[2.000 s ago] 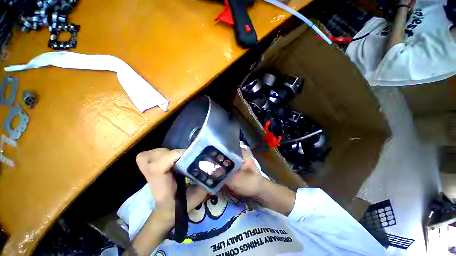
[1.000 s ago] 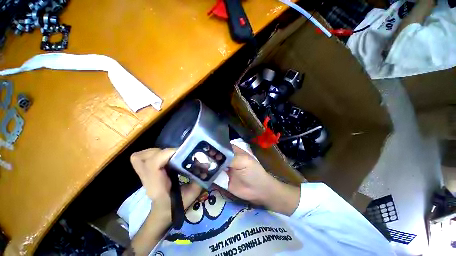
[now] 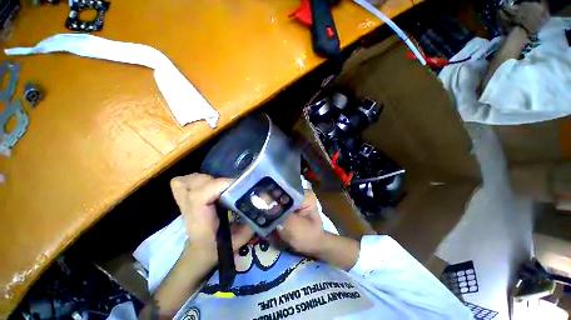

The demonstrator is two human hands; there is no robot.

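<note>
A camera housing (image 3: 275,169) with a silver-grey shell and black round body is held over my lap. Its black lens window (image 3: 263,201) faces up towards me and shows a bright reflection. My left hand (image 3: 203,209) grips the housing's left side, next to a black flat antenna (image 3: 225,247) that hangs down. My right hand (image 3: 307,228) is at the housing's lower right side, its fingers partly hidden behind it. I cannot tell whether a wiping cloth is in my right hand.
A white strip (image 3: 152,61) lies on the orange bench (image 3: 125,131), with bracket plates (image 3: 12,122) at left and a black glue gun (image 3: 324,31) at the back. A carton (image 3: 432,178) with camera head units (image 3: 350,119) stands at right. Another person's arm (image 3: 504,56) shows at upper right.
Compared with one second ago, the housing sits slightly further right in view, and my right hand has shifted in closer beneath it. The white patch beside my right fingers no longer shows. The view has also shifted.
</note>
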